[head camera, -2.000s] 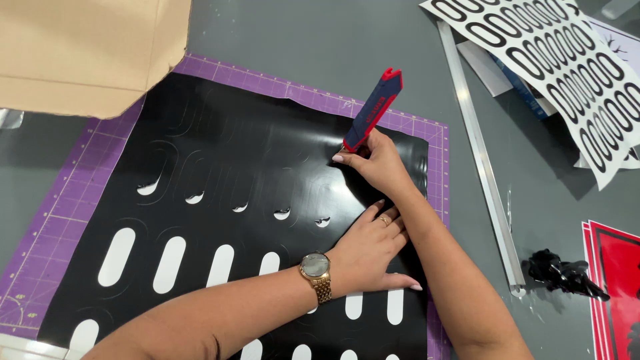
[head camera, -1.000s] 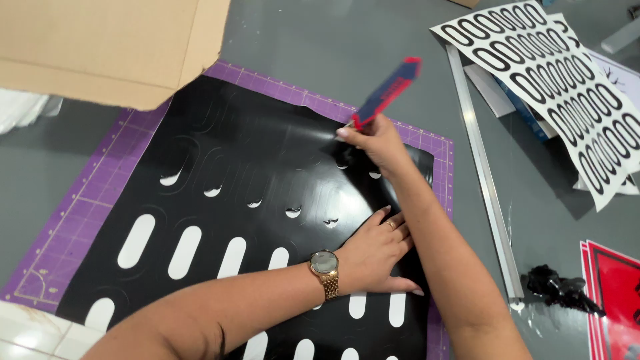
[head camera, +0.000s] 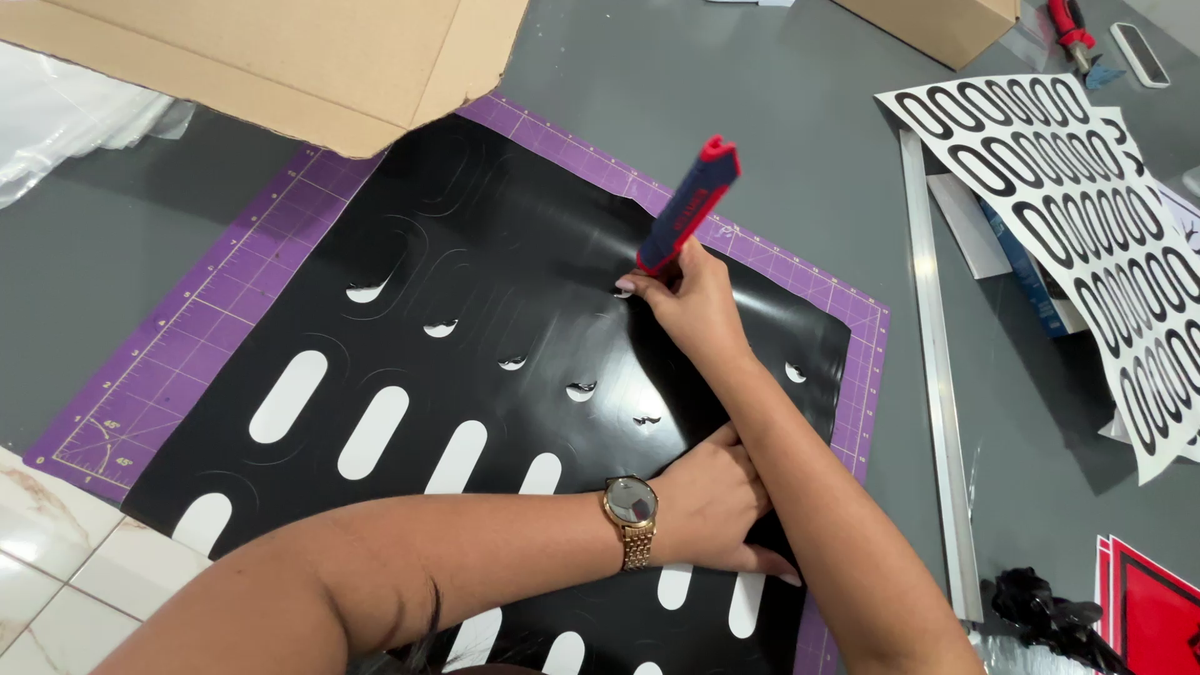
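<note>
A glossy black vinyl sheet lies on a purple cutting mat with grid lines. White elongated ovals show in its lower rows; farther up, a row of small curled flaps bares white crescents. My right hand grips a red and dark blue utility knife, handle up, its fingertips at a small white spot on the sheet. The knife's tip is hidden by the fingers. My left hand, with a gold watch on the wrist, presses flat on the sheet below, its fingers partly under my right forearm.
Cardboard overlaps the mat at the upper left, beside clear plastic bags. A metal straightedge lies right of the mat. Beyond it are a sheet printed with black ovals, crumpled black scraps, red sheets and red-handled pliers.
My right hand, with the knife, has moved from one spot on the black sheet to another, farther up and left. More white crescents show at the right. My left hand stays pressed on the sheet.
</note>
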